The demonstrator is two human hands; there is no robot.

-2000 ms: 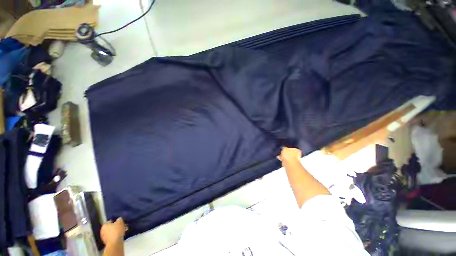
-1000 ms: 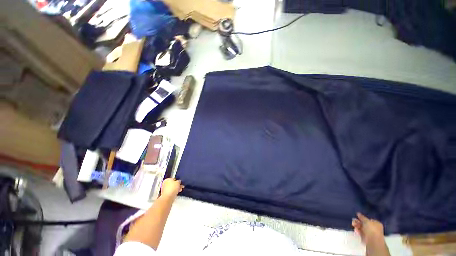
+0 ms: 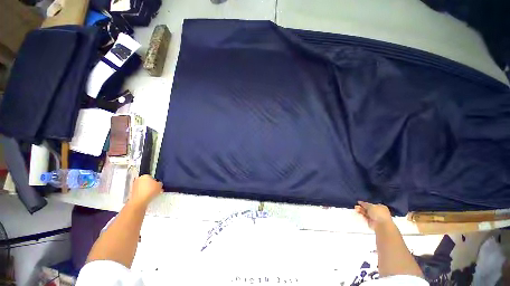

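The navy fabric lies over stacked plies on the cutting table. Its left part is fairly smooth, with faint ripples; its right part lies in loose folds. Ply edges show as fine lines along the far right side. My left hand grips the fabric's near left corner. My right hand is at the near edge further right, its thumb and fingers pinching the fabric edge.
A brownish metal weight lies left of the lay. Further left are folded dark fabric, a white-banded bundle, a brown rectangle on a box and a water bottle. A wooden strip lies along the near right edge.
The view has swung left, then closer over the lay. My right hand has moved from the fold to the near edge. The near edge now lies straighter; my left hand remains at the corner.
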